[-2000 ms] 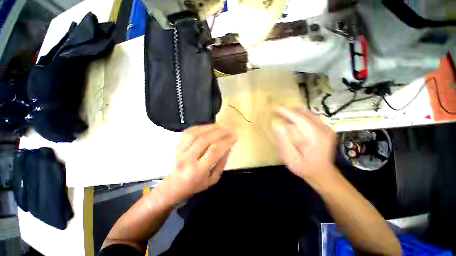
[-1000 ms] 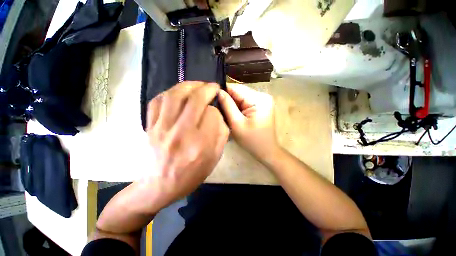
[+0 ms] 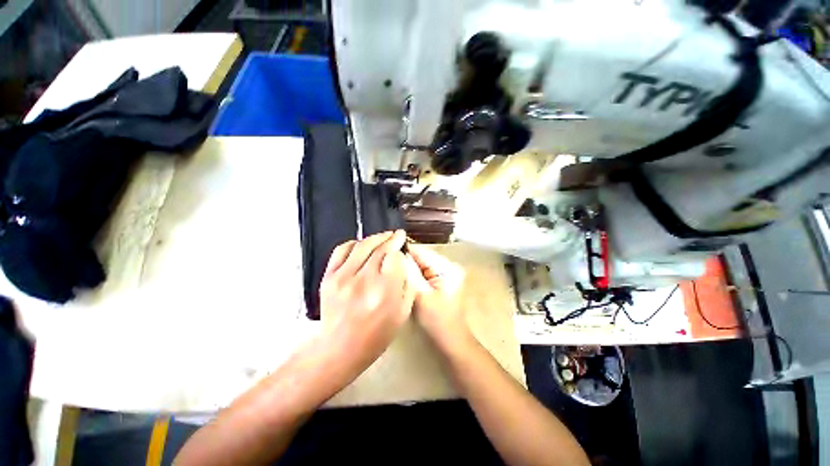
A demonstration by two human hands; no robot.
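A black fabric bag body (image 3: 328, 196) lies on the table under the head of the white sewing machine (image 3: 582, 82). Its near right edge runs beside the brown block (image 3: 430, 217). My left hand (image 3: 366, 282) lies over the bag's near part, thumb and fingertips pinching its edge. My right hand (image 3: 439, 293) meets it there, fingertips closed on the same edge. The pinched part is mostly hidden by my fingers. The needle area is small and dark.
Black stacked bags (image 3: 73, 191) lie on the left. A blue bin (image 3: 280, 96) stands behind the table (image 3: 218, 300). Red-handled snips (image 3: 597, 259) rest on the machine at right. A round tin (image 3: 588, 373) with small items is low right. An orange piece (image 3: 714, 296) is farther right.
The view has shifted, showing more of the machine. My hands came together at the bag's edge after being apart and empty two seconds ago; since one second ago they have stayed there.
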